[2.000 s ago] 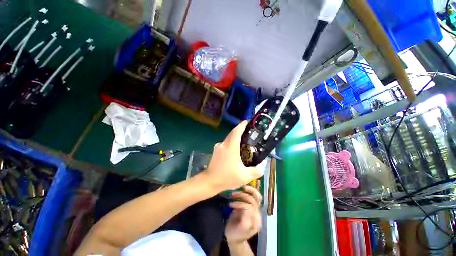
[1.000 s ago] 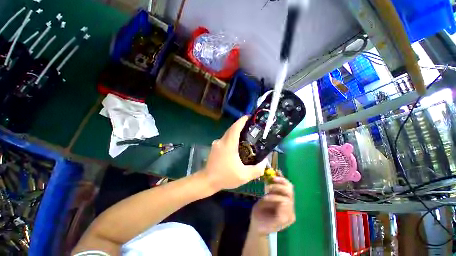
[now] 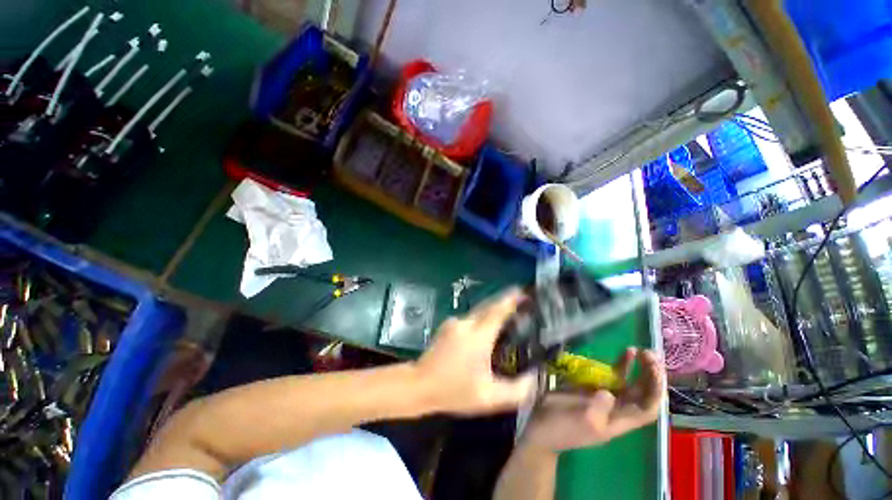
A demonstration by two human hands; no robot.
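Observation:
My left hand grips a black lock housing, which is blurred by motion and tilted, with its pale cable pointing to the right. My right hand is just below and right of it and holds a yellow tool. The tool's left end is at the housing's lower side; whether they touch is hard to tell. A silver-grey plate and small silver keys lie on the green bench left of the housing.
Black-and-yellow pliers lie by a white cloth. A divided tray, blue bins, a red bowl and a white bucket stand along the back. Housings with white cables lie left. A large blue bin is near left.
The housing has turned from upright to sideways, its cable swinging from up to right. My right hand has moved up and right with the yellow tool. Bucket, plate and keys are now uncovered.

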